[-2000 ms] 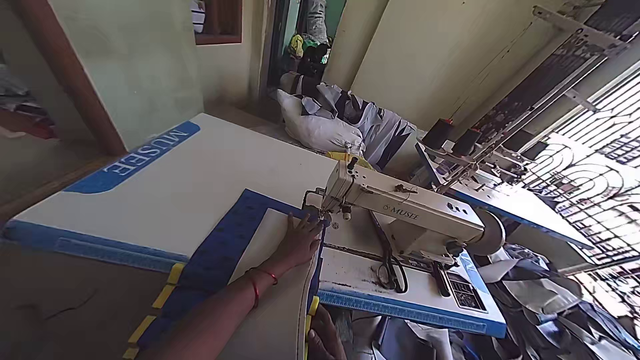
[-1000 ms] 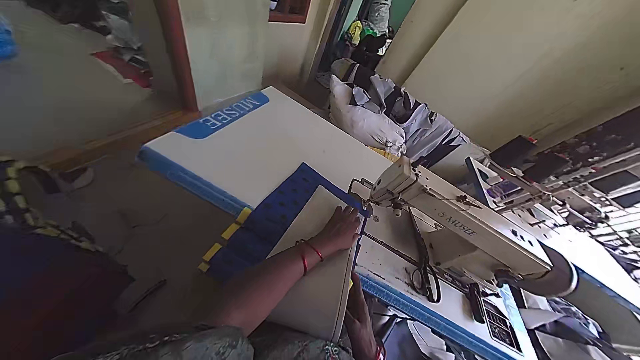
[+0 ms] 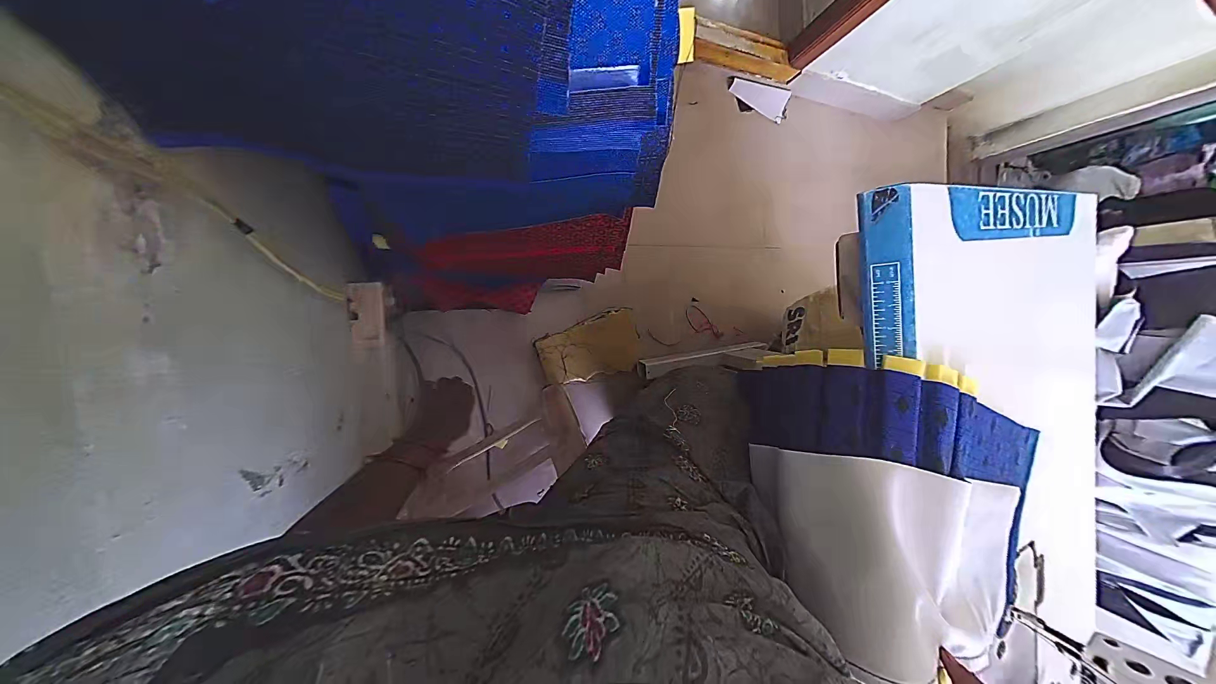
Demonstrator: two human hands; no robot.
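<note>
In the head view, my left hand (image 3: 445,407) hangs in shadow beside the wall at the left; its fingers look curled, and whether it holds anything cannot be told. Only a small part of my right hand (image 3: 958,669) shows at the lower right edge, against the pale fabric; its grip is hidden. The pale fabric with a blue patterned border (image 3: 836,413) and yellow edging lies over my lap and the sewing table (image 3: 997,304). Part of the sewing machine (image 3: 1130,660) shows at the bottom right corner, close to the fabric's edge.
Blue and red fabric (image 3: 456,114) spreads across the upper left. A cable (image 3: 275,261) runs along the wall to a small box (image 3: 369,313). A yellowish piece (image 3: 589,347) and pale scraps lie on the floor. Piled dark and white cloth (image 3: 1154,408) stands beyond the table.
My left hand has left the fabric by the machine and is now low at the left, near the wall. The view has swung strongly left and down.
</note>
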